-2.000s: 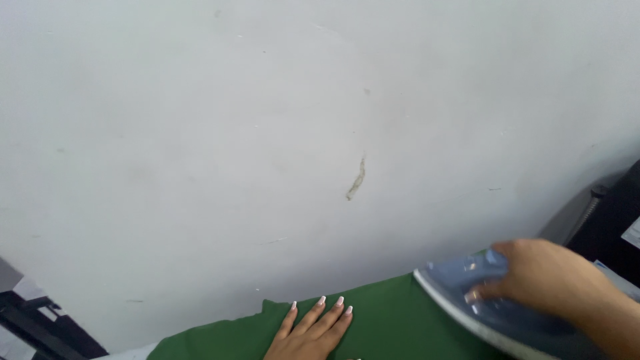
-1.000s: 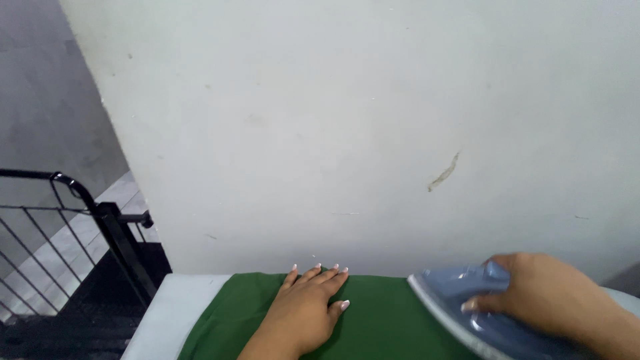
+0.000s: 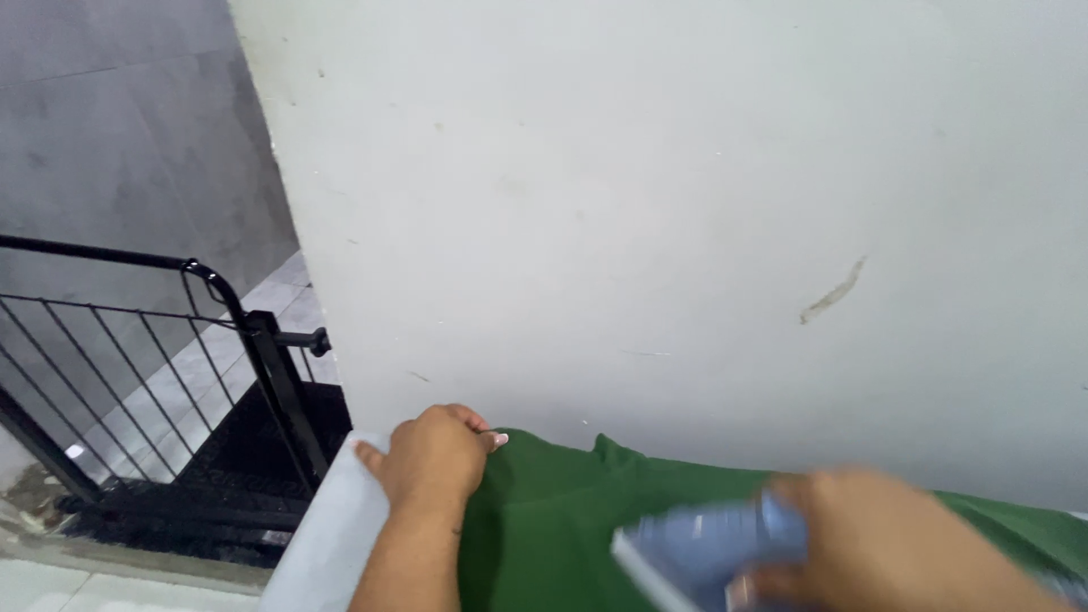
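Note:
Green fabric [image 3: 552, 527] lies over a pale ironing surface [image 3: 327, 527] at the bottom of the head view. Its far edge has a small raised fold near the wall. My left hand [image 3: 438, 455] pinches the fabric's far left corner between thumb and finger. To the right, my right hand [image 3: 884, 535] grips the handle of a blue clothes iron [image 3: 697, 544], whose tip points left over the fabric. Hand and iron are blurred; whether the soleplate touches the cloth I cannot tell. The near part of the fabric lies outside the view.
A pale, scuffed wall [image 3: 595, 212] rises directly behind the fabric. On the left stands a black metal gate [image 3: 272, 365] with thin bars, and a black mat [image 3: 255, 442] lies behind it. Tiled floor [image 3: 42, 582] shows at the lower left.
My left hand, flat on the fabric with fingers spread one second ago, has moved left to the corner and now pinches it. My right hand still holds the iron. The view has swung left.

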